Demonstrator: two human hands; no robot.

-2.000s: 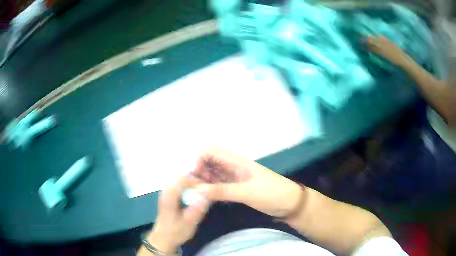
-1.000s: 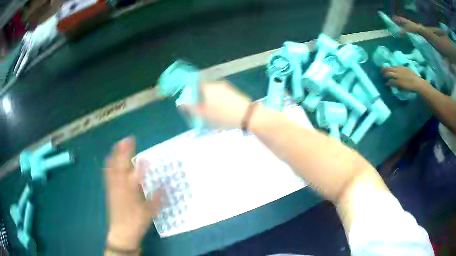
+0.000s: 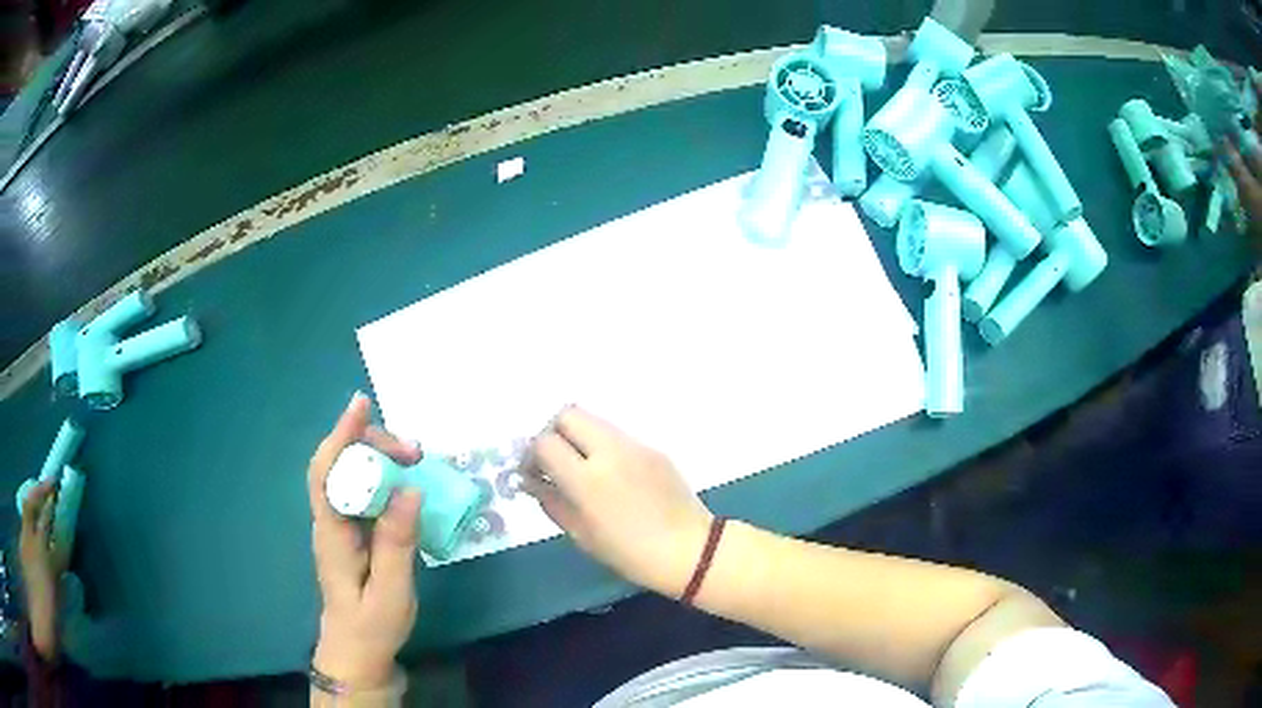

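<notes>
My left hand (image 3: 367, 567) holds a turquoise mini fan (image 3: 440, 501) over the lower left of the label sheet. The fan's pale round handle end (image 3: 359, 480) faces up and left between thumb and fingers. The large white label sheet (image 3: 623, 332) lies in front of me, with grey ring-shaped labels (image 3: 487, 523) near its lower left edge. My right hand (image 3: 595, 484) is over the sheet beside these labels, fingertips pinched together at the sheet surface. Whether a label is between the fingertips cannot be told.
A pile of turquoise fans (image 3: 955, 180) lies at the upper right, one overlapping the sheet. Small groups of fans (image 3: 118, 353) lie at the left. Another person's hand (image 3: 39, 567) touches fans at the far left; another hand shows at the far right edge. A paper scrap (image 3: 511, 169) lies near the pale strip.
My right hand has moved from the upper middle down to the labels. My left hand, empty a second ago, now holds a fan. A hand has appeared at the far left.
</notes>
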